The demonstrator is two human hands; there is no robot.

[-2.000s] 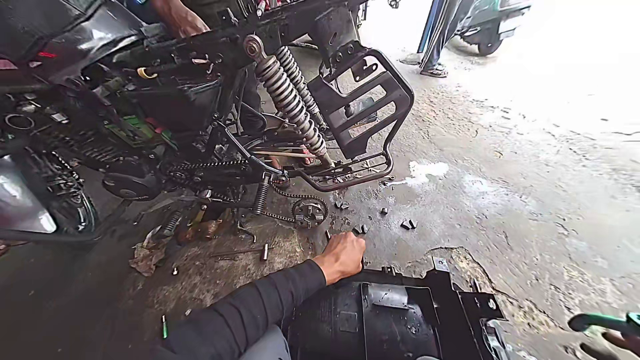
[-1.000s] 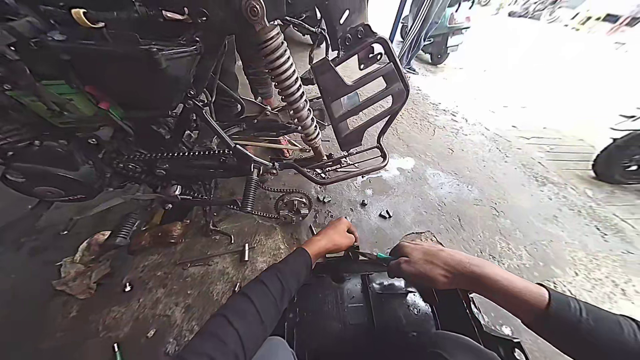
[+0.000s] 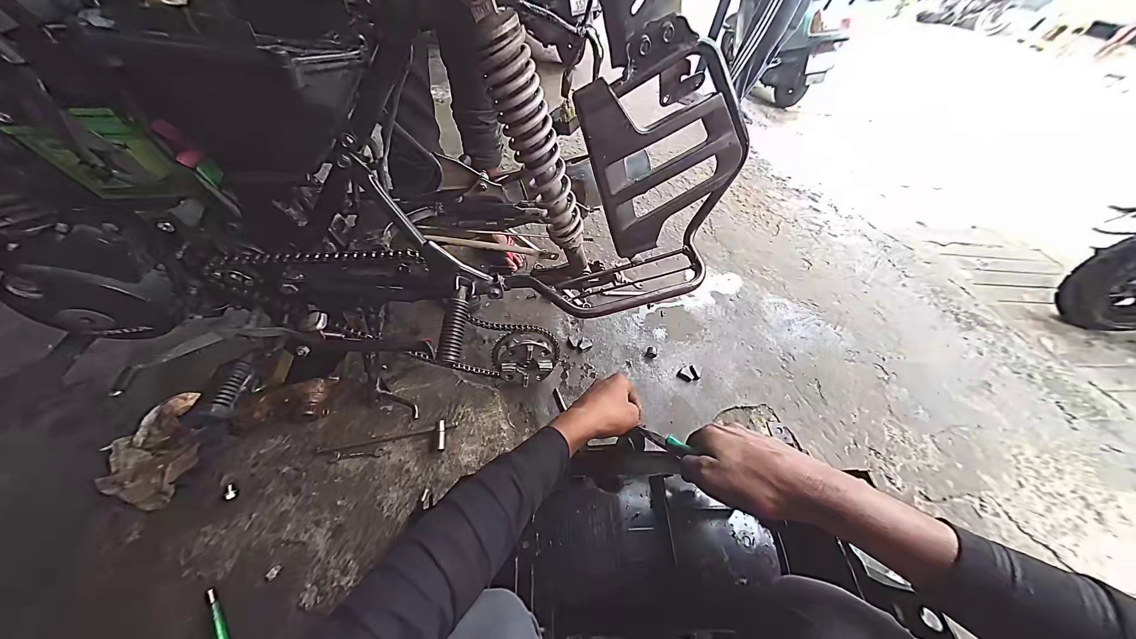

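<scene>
My right hand (image 3: 745, 466) is closed around the green handle of a tool (image 3: 682, 444), probably pliers, whose dark metal end points left toward my left hand. At the front edge of a black plastic motorcycle panel (image 3: 621, 524), my left hand (image 3: 608, 406) has its fingers curled; whether something small is pinched in them is hidden. The panel lies low in front of me, beneath both forearms. Beyond it stands a partly dismantled motorcycle with a coil-spring shock absorber (image 3: 532, 133), a black side guard (image 3: 657, 177) and a drive chain (image 3: 319, 257).
Small black parts (image 3: 688, 374) lie on the concrete floor past my left hand. To the left are a metal socket (image 3: 441, 435), a thin rod, a crumpled rag (image 3: 155, 453) and a green-handled tool (image 3: 216, 612). Behind the motorcycle stands another person (image 3: 470, 98). A wheel (image 3: 1100, 284) is at the right edge.
My right hand has come from the far right edge, with the green-handled tool, to beside my left hand at the panel's front edge. The view has shifted.
</scene>
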